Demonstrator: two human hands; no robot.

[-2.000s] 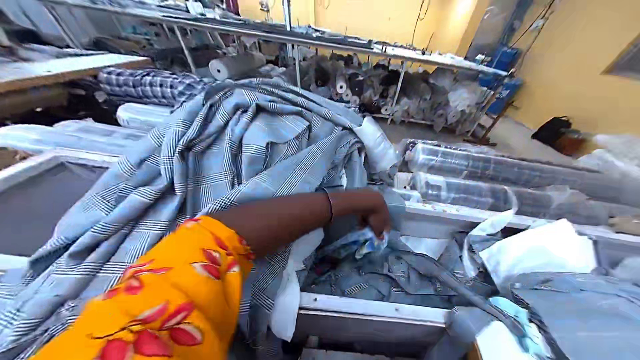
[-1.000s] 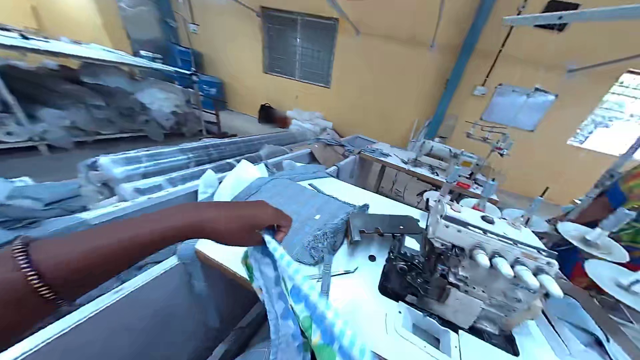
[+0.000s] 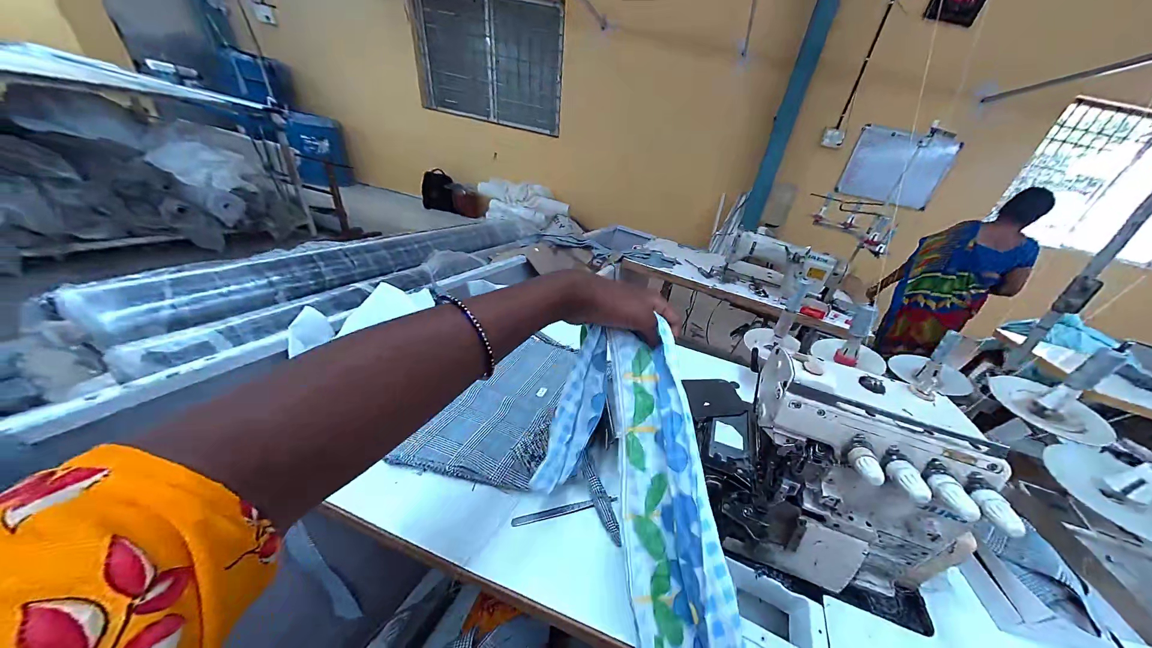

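My left hand (image 3: 621, 306) reaches in from the left and holds the top of a blue, white and green printed cloth strip (image 3: 670, 504). The strip hangs down over the white sewing table (image 3: 540, 558), just left of an overlock sewing machine (image 3: 864, 468). Behind the strip lies a grey checked fabric piece (image 3: 495, 405) with a frayed edge. A thin metal tool (image 3: 551, 513), perhaps tweezers or a blade, rests on the tabletop beside a narrow checked strip (image 3: 601, 499). My right hand is not in view.
Plastic-wrapped fabric rolls (image 3: 270, 279) lie at the left. Thread cone stands (image 3: 1048, 409) rise behind the machine. Another sewing machine (image 3: 783, 256) stands farther back. A person (image 3: 958, 279) stands at the far right. Blue drums (image 3: 315, 148) are by the wall.
The view has swung right from the fabric bin to the sewing table. My left hand was in the bin at the printed cloth; now it holds the strip up beside the machine.
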